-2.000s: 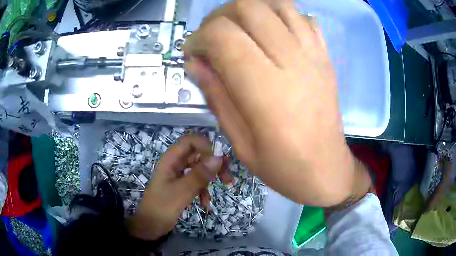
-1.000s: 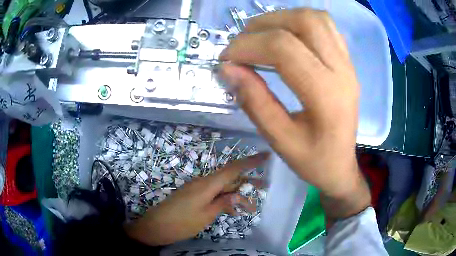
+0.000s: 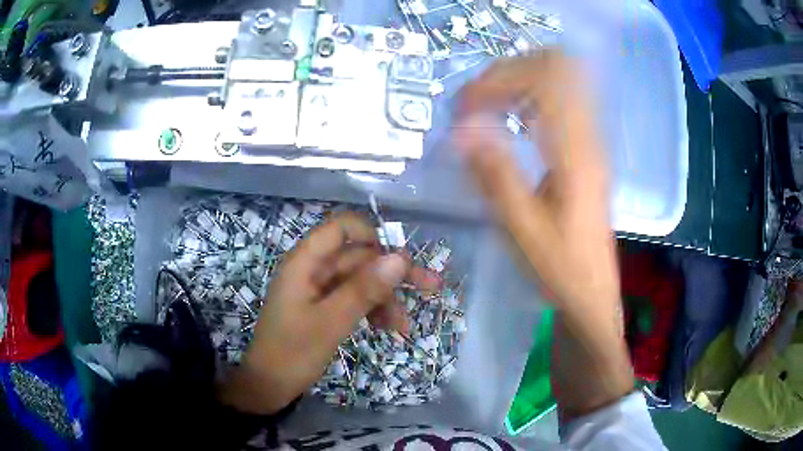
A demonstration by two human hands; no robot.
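My left hand [image 3: 326, 299] is over the work bin, its thumb and fingers closed on a pin part [image 3: 391, 234] with the pins pointing up. Loose pin parts [image 3: 216, 255] fill the work bin [image 3: 497, 308]. My right hand [image 3: 546, 176] is blurred, right of the fixture and over the collecting tray, thumb and fingers apart; a small white piece shows near its fingers, and I cannot tell whether it is held. The fixture [image 3: 330, 101] stands on the machine, with no hand touching it. A thin rod [image 3: 180, 75] lies left of it.
The collecting tray [image 3: 674, 158] holds several pin parts [image 3: 475, 22] at its back left. Small loose parts [image 3: 114, 273] lie left of the bin. A red stool [image 3: 31, 308], blue bin [image 3: 40, 396] and green crate [image 3: 533, 388] are below. Another person's arm [image 3: 779, 343] shows at right.
My right hand has moved from the fixture to the right, over the tray. My left hand has risen from the heap with a pin part. More parts show in the tray.
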